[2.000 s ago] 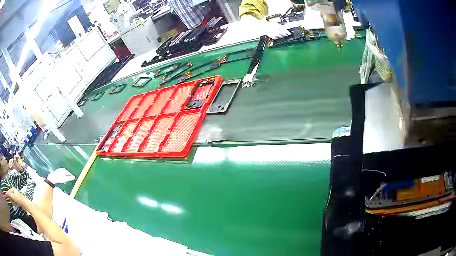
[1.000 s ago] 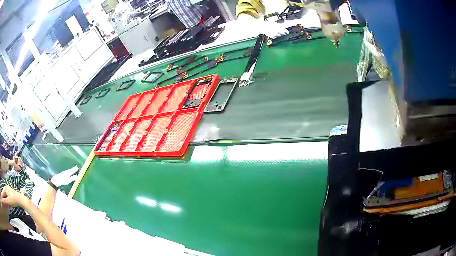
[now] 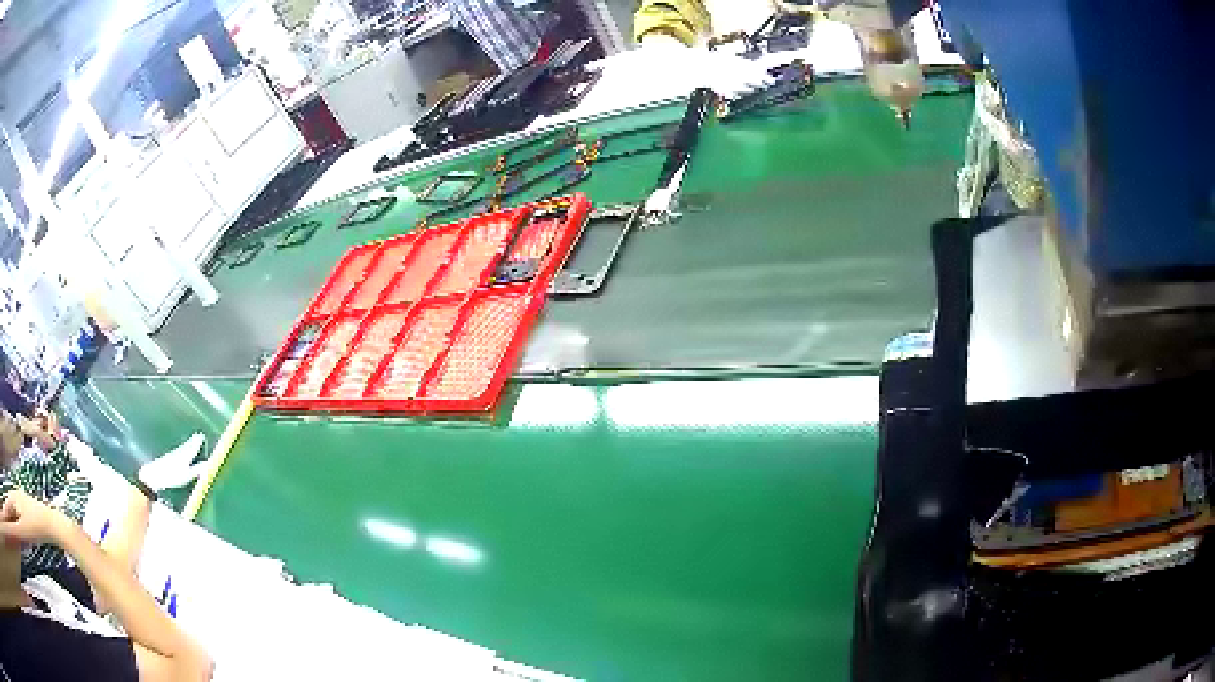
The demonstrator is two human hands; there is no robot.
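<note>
Neither of my hands is in the picture. At the lower right, a phone frame with a blue patch lies in the orange-brown press fixture [image 3: 1113, 504], inside black padding [image 3: 919, 533]. The blue press housing [image 3: 1106, 133] stands above it, cut off by the picture's edge. A red gridded tray [image 3: 460, 360] lies on the green belt, with a dark frame [image 3: 517, 273] in its upper right compartment. A grey-black frame [image 3: 596, 256] lies beside the tray's right edge.
More frames [image 3: 450, 187] lie in rows along the belt's far side. A yellowish-clear bowl [image 3: 893, 83] hangs near the press. A yellow strip [image 3: 224, 460] crosses the belt at left. A person's bare arm [image 3: 113, 586] is at lower left; a yellow sleeve [image 3: 673, 20] shows at top.
The frames in the far row have shifted along the belt towards the right. The person at lower left has moved their arms slightly. The red tray and the press look unchanged.
</note>
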